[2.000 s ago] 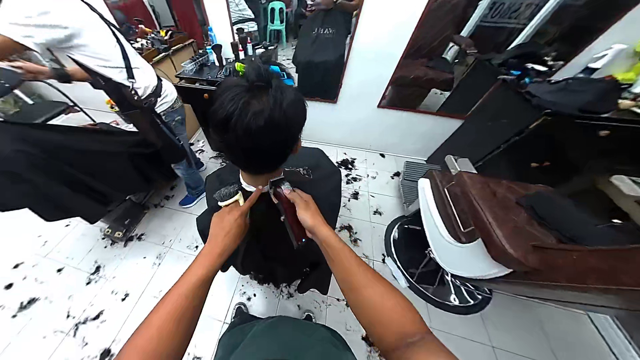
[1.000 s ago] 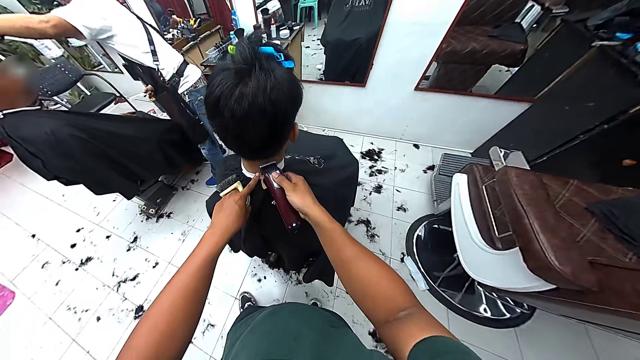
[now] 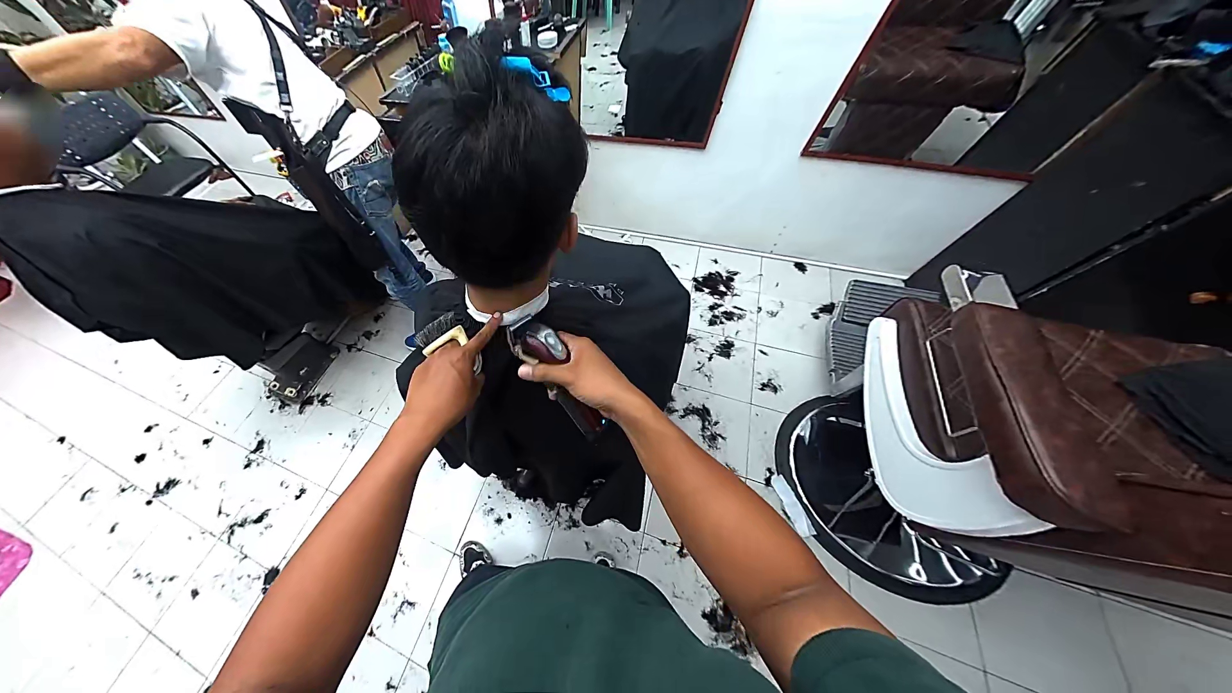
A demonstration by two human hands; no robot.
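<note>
A seated person with short black hair [image 3: 491, 173] has their back to me, wearing a white neck strip [image 3: 508, 310] and a black barber's cape [image 3: 616, 289]. My left hand [image 3: 448, 380] holds a brush [image 3: 443, 339] with a pale handle and dark bristles; its index finger points up at the neck strip. Gripped in my right hand [image 3: 587, 371] is a dark red hair clipper [image 3: 544, 345], its head just below the strip at the nape. The clipper's body slants down to the right, partly behind my fingers.
At the left, a co-worker in a white shirt [image 3: 231, 58] stands by another caped person [image 3: 173, 260]. To the right is a brown barber's chair [image 3: 1049, 414] with a round base. Cut hair [image 3: 707, 423] lies on the white tiles. Framed mirrors [image 3: 664, 77] hang ahead.
The clipper has moved slightly off the nape, down onto the cape below the strip. The co-worker's arm, low two seconds ago, is now stretched out to the left. The view has shifted somewhat.
</note>
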